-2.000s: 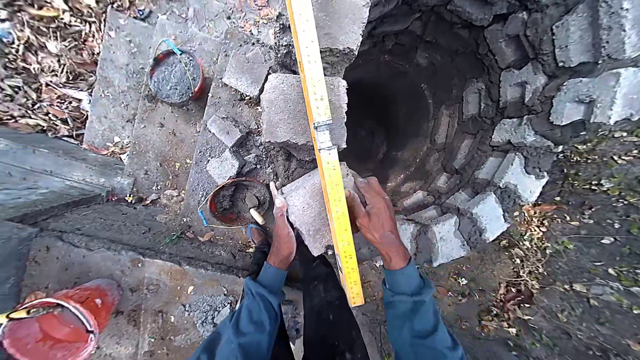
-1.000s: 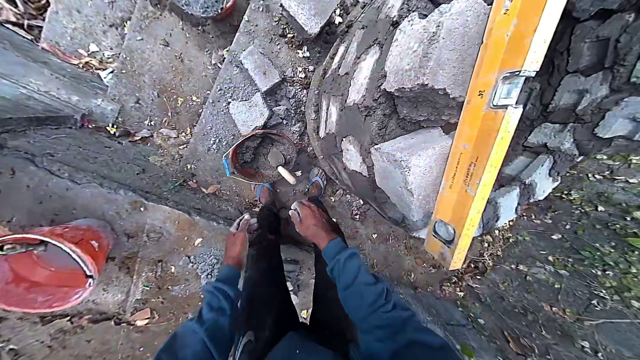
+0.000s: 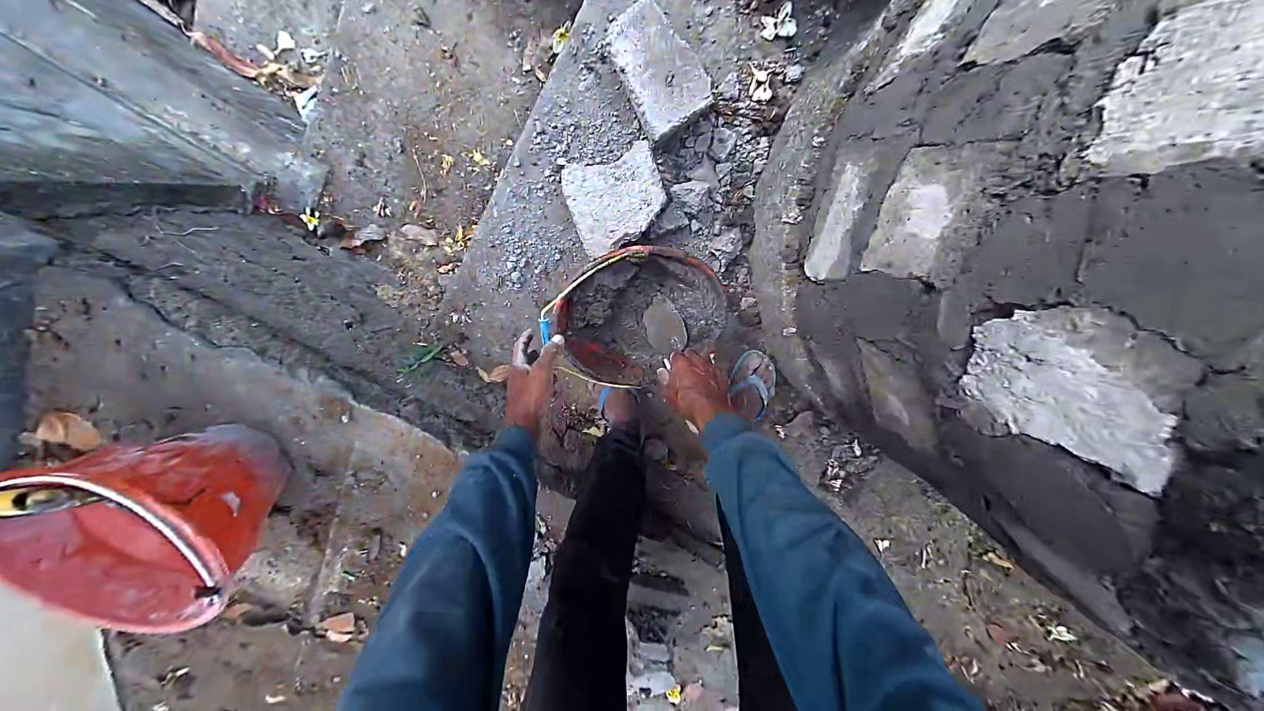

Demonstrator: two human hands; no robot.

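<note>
A round bucket (image 3: 709,286) of grey mortar stands between my feet and the rubble, a thin wire handle with a blue grip (image 3: 545,330) at its left side. My left hand (image 3: 531,383) is at that blue grip, thumb and fingers on either side of it; whether they close on it is unclear. At the bucket's near right rim, my right hand (image 3: 697,385) is closed around a trowel's handle. The trowel's metal blade (image 3: 665,325) rests on the mortar, and the handle is mostly hidden by my fingers.
Two broken concrete block pieces (image 3: 613,197) lie beyond the bucket. A curved wall of mortared blocks (image 3: 1066,390) rises on the right. On the left, a red bucket (image 3: 212,504) stands near a concrete ledge (image 3: 128,99). My sandalled foot (image 3: 754,380) is beside the mortar bucket.
Both hands have moved from the block and level on the wall to the mortar bucket. The right hand has taken hold of the trowel. The view has swung away, and the level is out of it.
</note>
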